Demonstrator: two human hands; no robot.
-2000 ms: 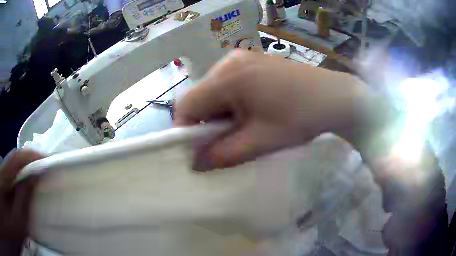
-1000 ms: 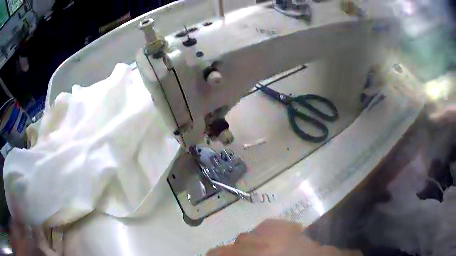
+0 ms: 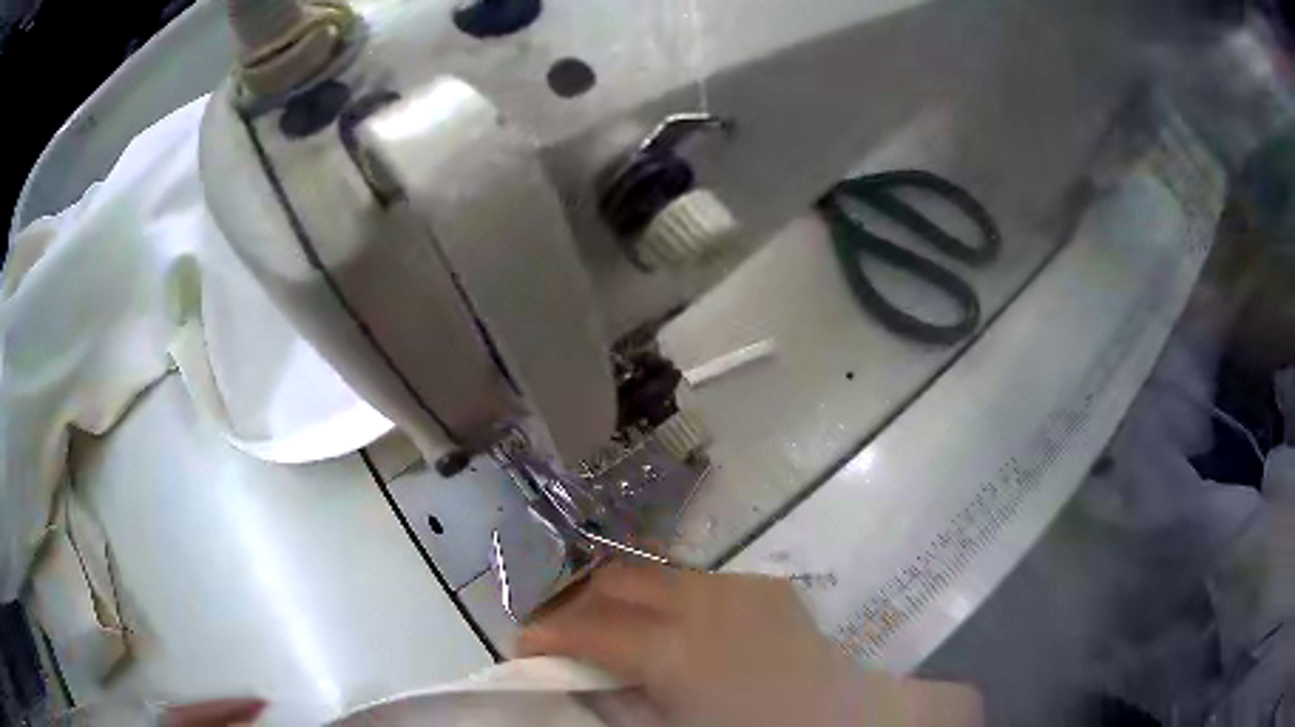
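Note:
The sewing machine head (image 3: 412,256) fills the upper left. Its presser foot and needle area (image 3: 547,476) sit over the metal needle plate (image 3: 455,533). A thin shiny bent guide (image 3: 625,547) reaches right from the foot. My right hand (image 3: 696,639) is just in front of the foot, fingertips by the guide, closed on the edge of a white fabric piece (image 3: 469,699) at the bottom edge. My left hand (image 3: 213,712) shows only as a finger at the bottom left, cut off by the frame; its grip is hidden.
Green-handled scissors (image 3: 909,263) lie on the machine bed, near a short white stick (image 3: 731,362). White fabric (image 3: 107,284) is bunched behind and left of the head. Ruler markings (image 3: 994,526) run along the front edge. More pale fabric (image 3: 1207,568) lies at the right.
The view has moved closer to the needle. My right hand has moved up beside the foot, bringing a fabric edge. The cream-white piece earlier held up between both hands is no longer raised.

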